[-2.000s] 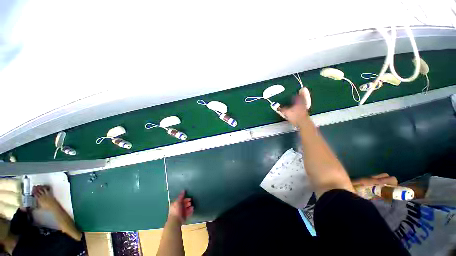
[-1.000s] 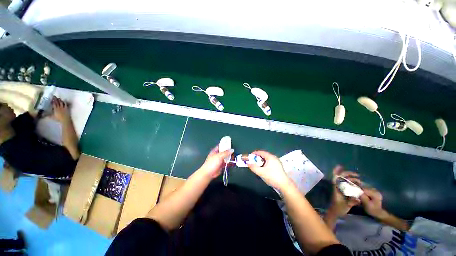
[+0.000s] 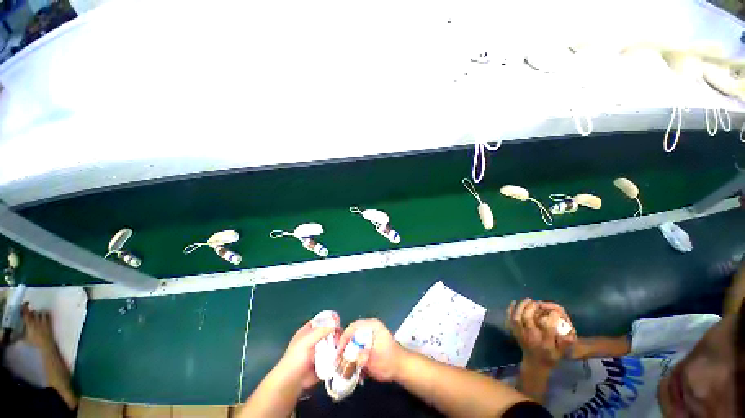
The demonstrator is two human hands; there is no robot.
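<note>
My left hand holds a cream oval charm body upright in front of me. My right hand holds a striped cylinder with brown, white and blue bands close beside the oval. A white cord shows at the lower ends of both pieces. The palms face each other, and the fingers hide parts of the pieces.
Corded charms lie spaced along the green belt behind a pale rail. A speckled paper sheet lies to my right. The right neighbour's hands hold a pale piece. White loops hang above the belt.
My right hand came back from the belt with a charm. Since then, my hands have moved lower and closer together, bringing the oval and the cylinder side by side.
</note>
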